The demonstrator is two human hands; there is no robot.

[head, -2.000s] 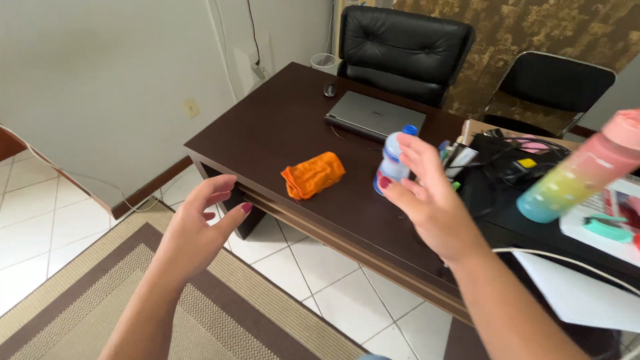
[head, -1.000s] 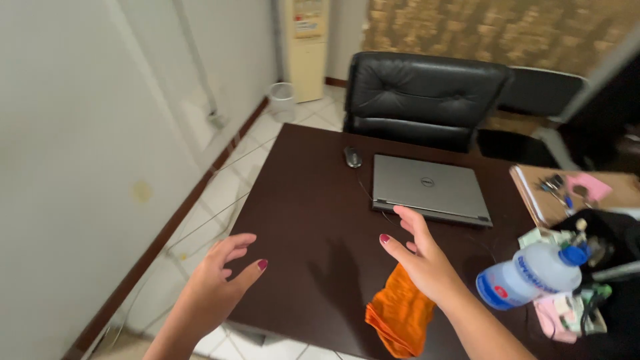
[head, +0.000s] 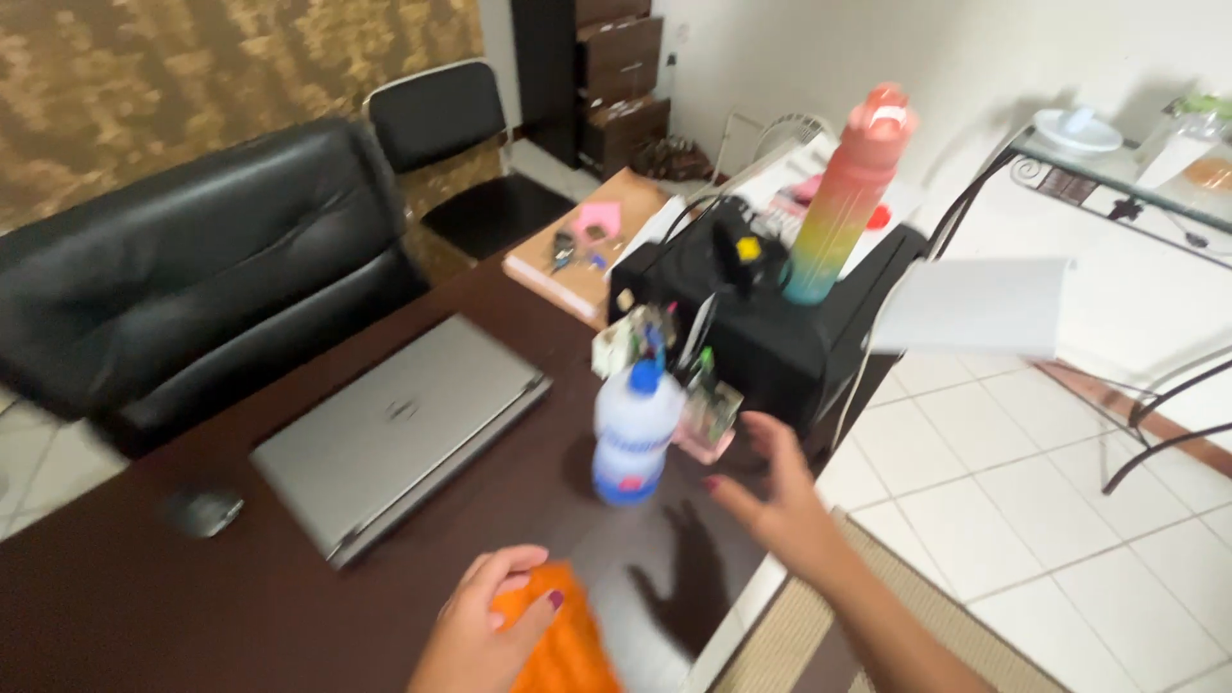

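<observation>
Over the near part of the dark wooden desk, my left hand (head: 496, 616) is held with its fingers apart beside and partly over a crumpled orange cloth (head: 561, 640); whether it touches the cloth I cannot tell. My right hand (head: 775, 496) hovers at the desk's right edge, fingers spread and holding nothing, its shadow on the desktop. Between and beyond both hands stands a plastic bottle with a blue cap (head: 635, 433), upright. A closed grey laptop (head: 404, 433) lies to the left, with a dark computer mouse (head: 204, 510) farther left.
Behind the bottle are a pen holder (head: 707, 419), a black printer-like device (head: 741, 337) with a tall pink-to-teal water bottle (head: 847, 207) on it, and a brown folder (head: 587, 241). Black chairs (head: 202, 260) stand across the desk. A glass-topped side table (head: 1136, 183) is at right.
The view has swung strongly to the right. The cloth, under my right hand a second ago, is now beside my left hand. The blue-capped bottle stands between the hands.
</observation>
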